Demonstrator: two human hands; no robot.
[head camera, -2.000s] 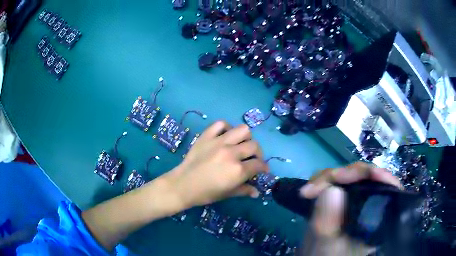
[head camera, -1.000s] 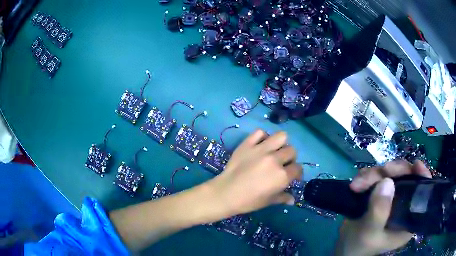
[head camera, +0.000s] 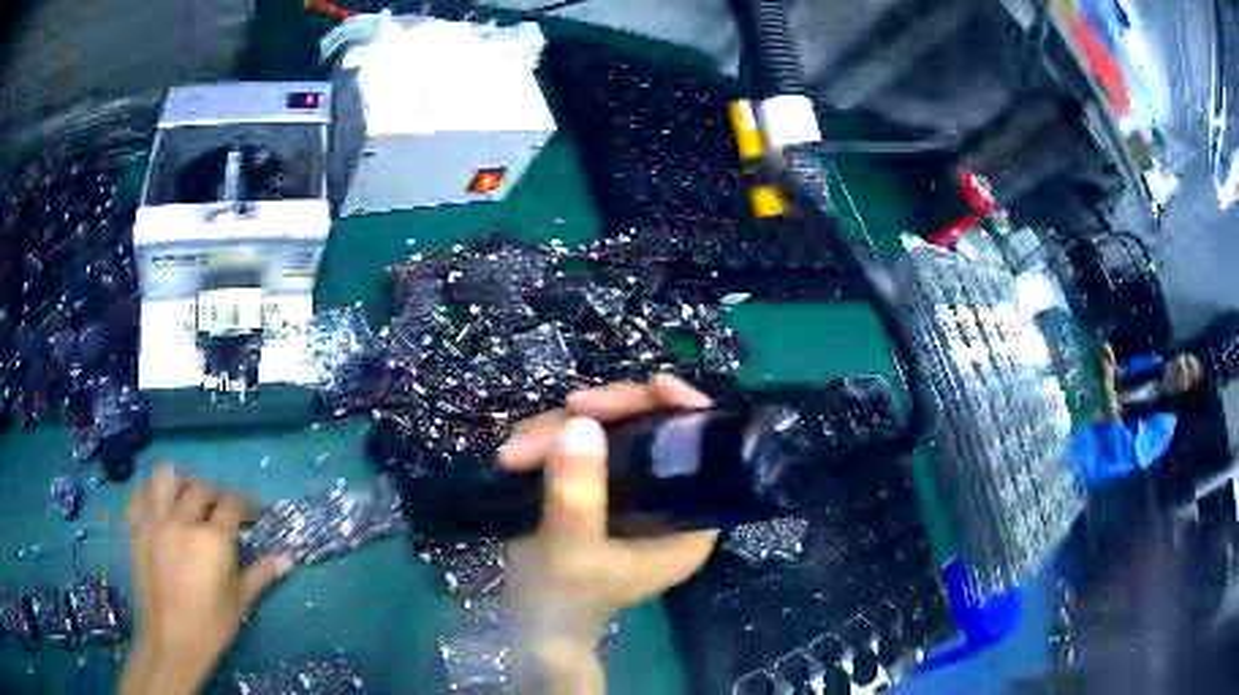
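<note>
My right hand (head camera: 598, 557) is wrapped around a thick black electric screwdriver (head camera: 679, 468), which lies across the view with its nose pointing left. My left hand (head camera: 190, 570) is blurred at the lower left, palm down. A blurred glittery row of boards (head camera: 326, 523) lies beside its thumb and fingers; whether the hand grips it cannot be told. Boards with modules (head camera: 61, 611) lie at the lower left edge, and more boards (head camera: 299, 675) at the bottom. A heap of assemblies (head camera: 530, 319) lies behind the screwdriver.
The white-grey screw feeder (head camera: 231, 265) stands at the left, with a white box with red switch (head camera: 442, 170) beside it. A loose module pile (head camera: 61, 299) is left. Dark trays (head camera: 829, 584) lie right, others behind. A silvery stack (head camera: 999, 407) and a blue-clothed person (head camera: 1128, 441) are far right.
The view has swung right, bringing the heap, trays and another person into sight. The screwdriver nose, earlier at a board by my left hand, is now apart from that hand.
</note>
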